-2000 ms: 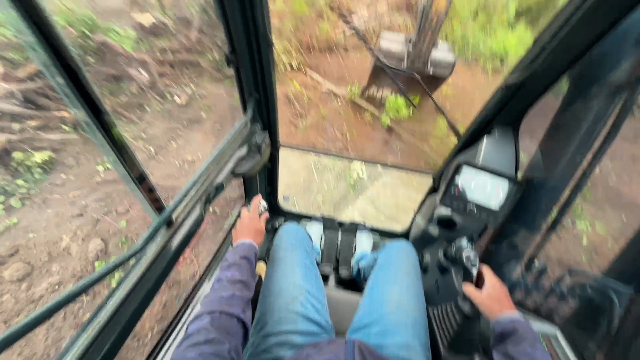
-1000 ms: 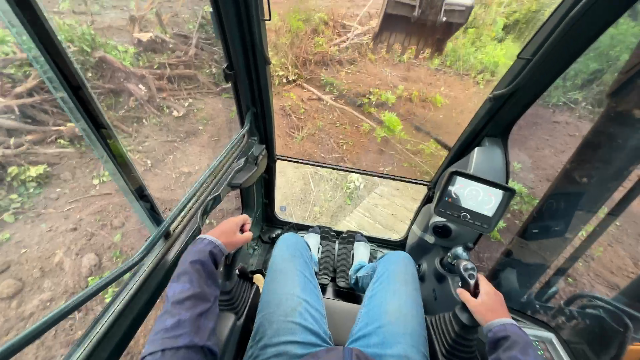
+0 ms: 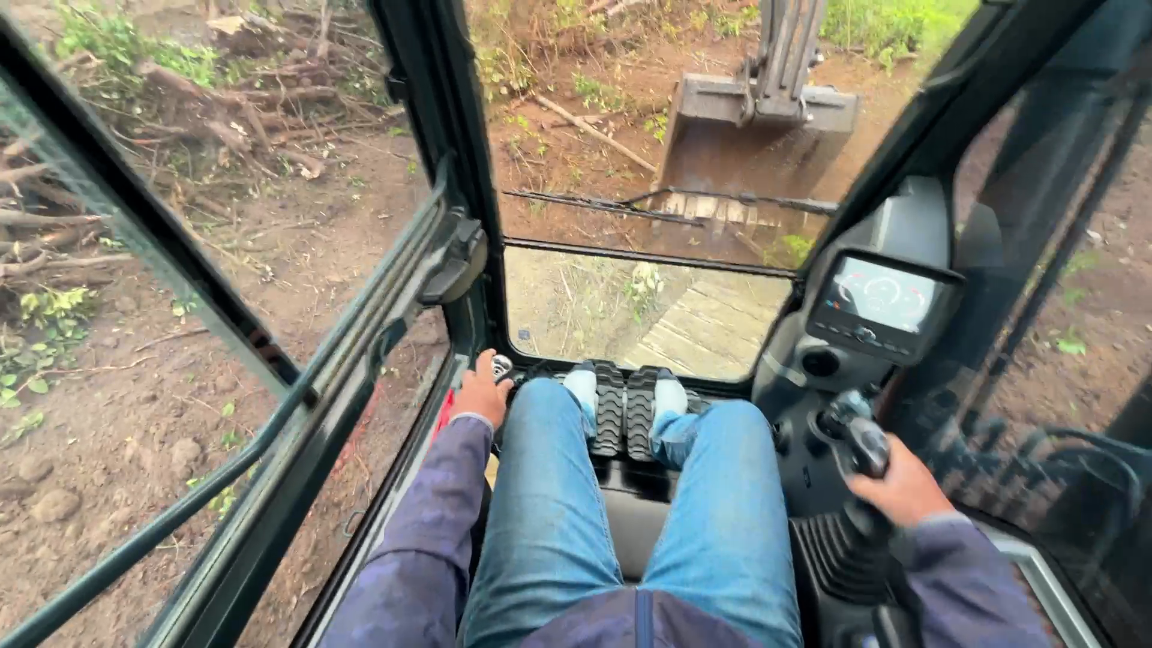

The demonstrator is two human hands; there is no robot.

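Inside an excavator cab, my left hand [image 3: 483, 394] grips the left joystick [image 3: 501, 365], whose top shows past my fingers. My right hand [image 3: 904, 486] is closed around the right joystick [image 3: 868, 443], above its black rubber boot [image 3: 839, 556]. Through the windshield the excavator bucket [image 3: 760, 148] hangs from the arm [image 3: 788, 54] close to the reddish soil, its toothed edge toward the cab. My feet rest beside the two ribbed black travel pedals [image 3: 625, 412].
A lit monitor [image 3: 882, 292] is mounted on the right console. A wiper [image 3: 603, 205] crosses the windshield. Cut branches and roots [image 3: 243, 108] are heaped outside at the left. A ribbed track [image 3: 711, 328] shows through the lower window. Bare soil [image 3: 207, 378] lies beside the cab.
The bucket, at the top edge of the windshield a second ago, now hangs lower and nearer the cab. My left hand has moved forward on its joystick. My right hand remains on its joystick.
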